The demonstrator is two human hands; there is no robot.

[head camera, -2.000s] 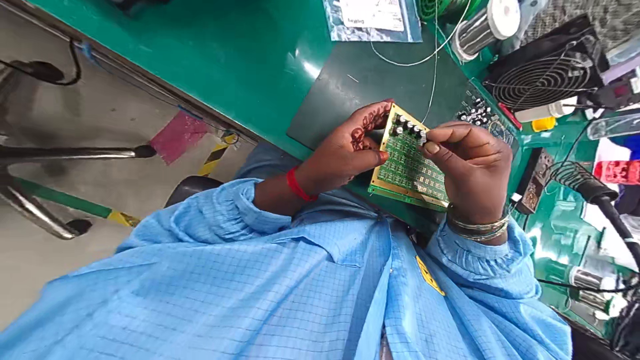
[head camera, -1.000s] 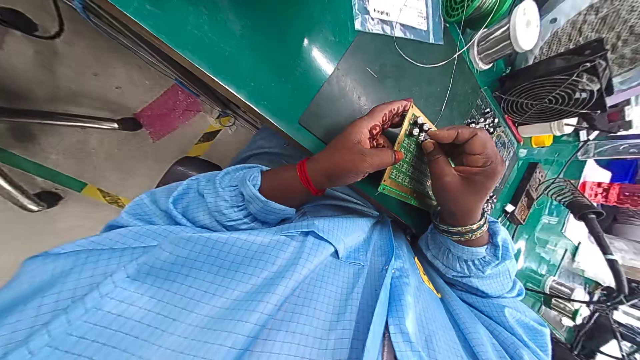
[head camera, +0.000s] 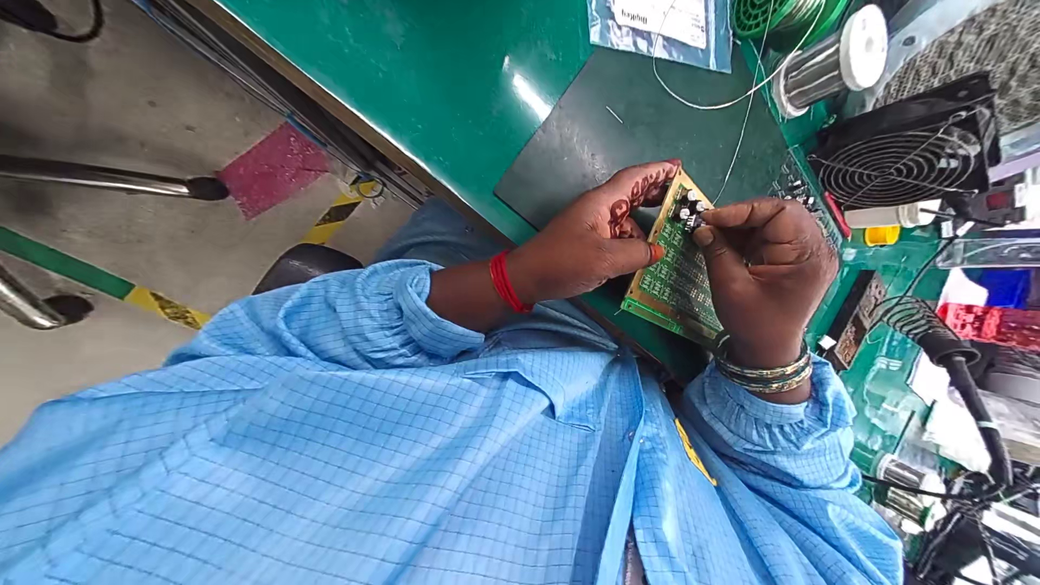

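A green printed circuit board (head camera: 674,272) with tan edges is tilted at the edge of the bench. My left hand (head camera: 597,236) grips its left edge, thumb on the face and fingers behind. Several small black cylindrical components with pale tops (head camera: 689,205) stand near the board's upper end. My right hand (head camera: 760,264) has thumb and index finger pinched at one small dark component (head camera: 697,221) beside these; whether it is seated in the board cannot be told. More loose small components (head camera: 792,191) lie beyond my right hand, partly hidden by it.
A dark mat (head camera: 585,138) lies on the green bench (head camera: 390,65). Beyond it are a plastic bag (head camera: 662,32), a solder wire spool (head camera: 829,61) with loose wire, and a black fan (head camera: 902,154). A soldering iron holder (head camera: 934,333) with a coiled spring stands at the right.
The right fingertips have shifted up the board toward the black components at its upper end. The left hand keeps its hold on the board. The view has shifted somewhat.
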